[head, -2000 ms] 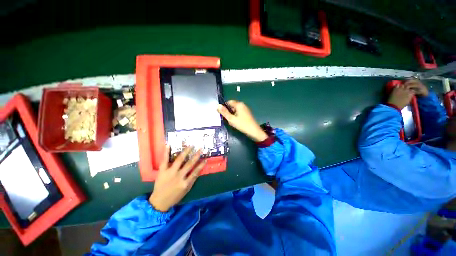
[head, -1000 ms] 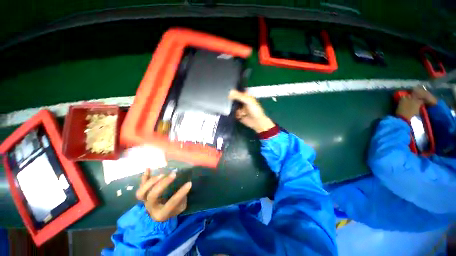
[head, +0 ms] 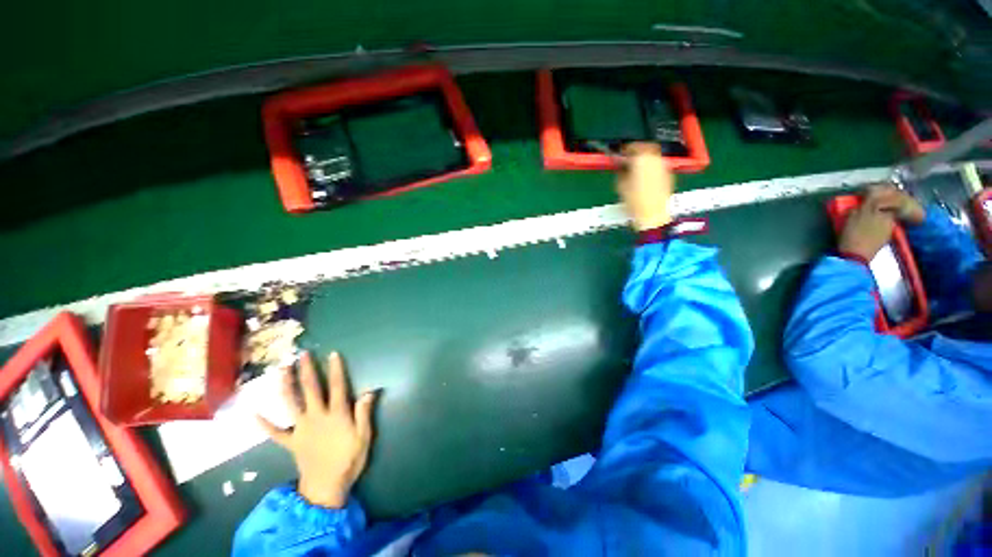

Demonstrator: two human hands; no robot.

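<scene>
A red-orange holding fixture [head: 685,163] with an open black tablet unit [head: 609,112] lies on the green belt. My right hand [head: 647,187], slightly blurred, reaches over the white edge strip and closes on the fixture's near rail; a thin, pale tip shows beside its fingers, too unclear to name. My left hand [head: 326,435] lies palm down with fingers spread, empty, on the bench beside the white sheet [head: 223,430]. Another fixture [head: 285,163] with a tablet unit [head: 397,141] sits on the belt, farther left.
A red parts bin [head: 122,359] of cream pads stands left, with small modules [head: 272,332] heaped beside it. A fixture with a tablet [head: 158,495] lies far left. A plain black slab [head: 770,115] lies on the belt. Another worker's hands [head: 876,223] hold a fixture at right.
The fixture and tablet that were on the bench, then lifted, now lie on the belt at left. My right hand has let go and moved right to another fixture. My left hand has come down flat.
</scene>
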